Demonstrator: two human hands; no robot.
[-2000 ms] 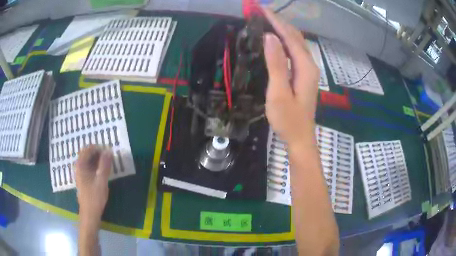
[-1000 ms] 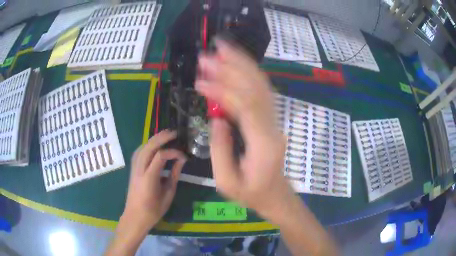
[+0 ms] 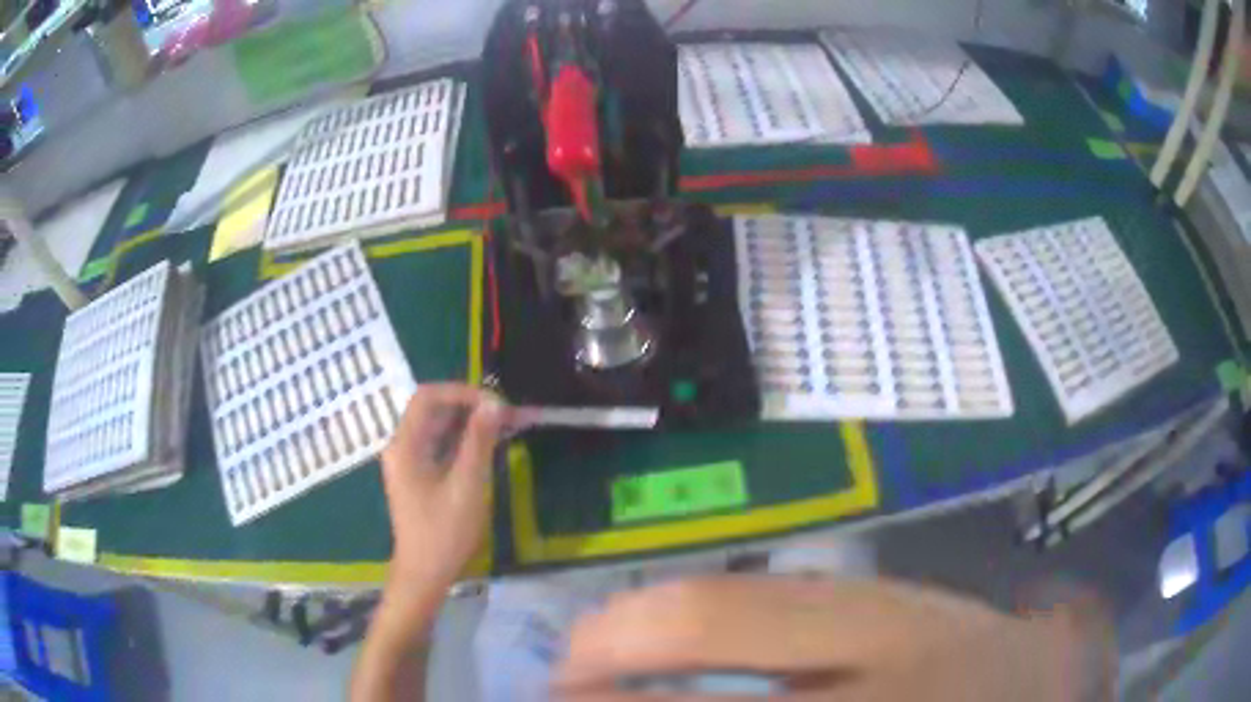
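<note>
The black test fixture (image 3: 693,322) stands at the centre. Its red clamp handle (image 3: 572,126) is free of both hands, above a shiny silver cylinder (image 3: 613,343). A white strip (image 3: 590,416) lies on the base plate's front edge. My left hand (image 3: 446,460) is at the plate's front left corner, thumb and fingertips close together by the strip's end. Whether it holds a small part cannot be told. My right hand (image 3: 823,638) is large and blurred at the bottom edge, partly cut off, in front of the bench. Its fingertips and any held thing are unclear.
White trays with rows of dark parts lie left (image 3: 309,370), right (image 3: 878,318) and far right (image 3: 1081,316). More are behind, and a stack (image 3: 117,377) is at far left. A green label (image 3: 678,491) is in front. A blue stool (image 3: 1214,535) is at right.
My right hand has left the red handle and moved down to the bottom edge. My left hand has drawn back slightly from the silver cylinder. The view has shifted.
</note>
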